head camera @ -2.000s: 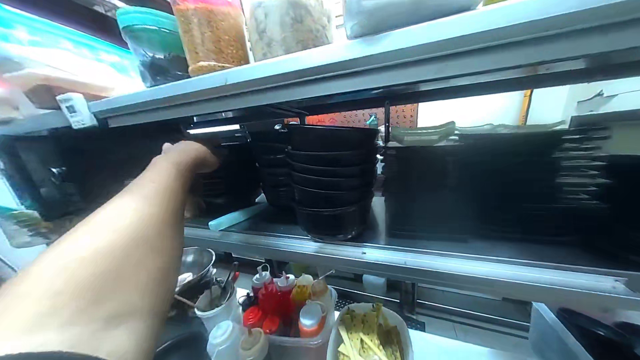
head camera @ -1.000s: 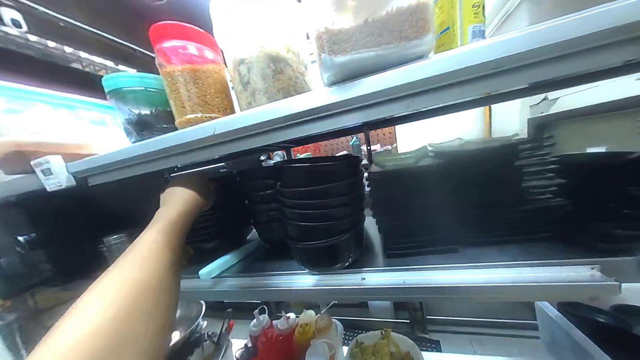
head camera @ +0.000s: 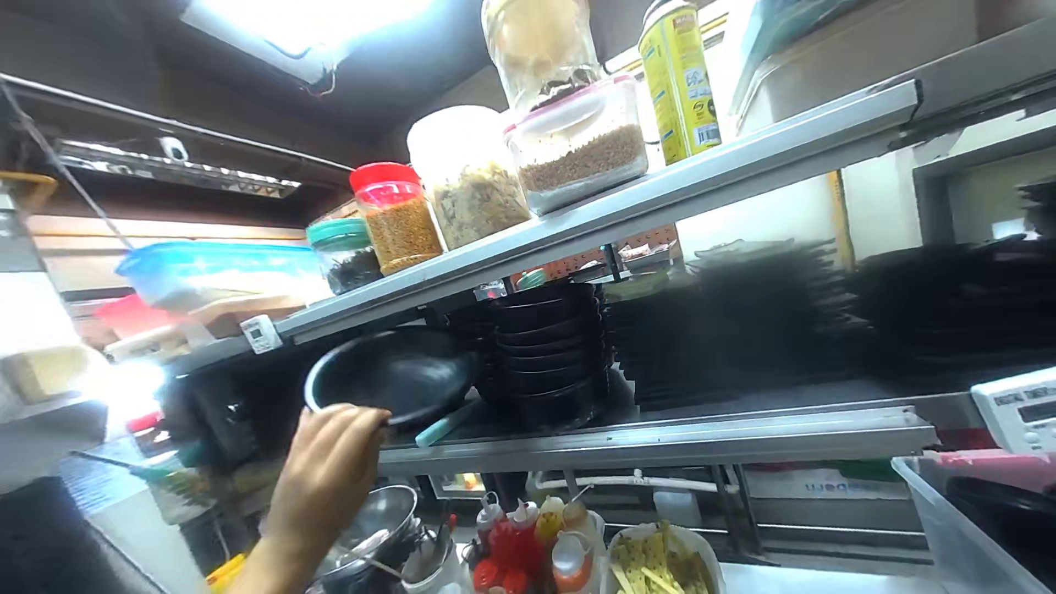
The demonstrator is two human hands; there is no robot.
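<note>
My left hand [head camera: 334,462] grips the near rim of a wide black bowl [head camera: 396,375], tilted so that its dark inside shows. The bowl is in front of the left part of the middle shelf, beside a stack of black bowls [head camera: 549,355]. A pale green strip-like object [head camera: 445,425] lies on the shelf just right of the held bowl. Stacked black dishes [head camera: 734,330] stand further right. My thumb is hidden from view. My right hand is not in view.
The upper shelf edge [head camera: 627,210] runs above the bowls, carrying a red-lidded jar [head camera: 400,219], a pink-lidded box [head camera: 577,148] and a yellow can [head camera: 681,82]. Below are squeeze bottles [head camera: 524,536], a metal bowl [head camera: 375,524] and a clear bin [head camera: 965,528].
My left hand, earlier reaching into the shelf's dark left part, has come back out with a black bowl in its grip. The view has tilted up and left.
</note>
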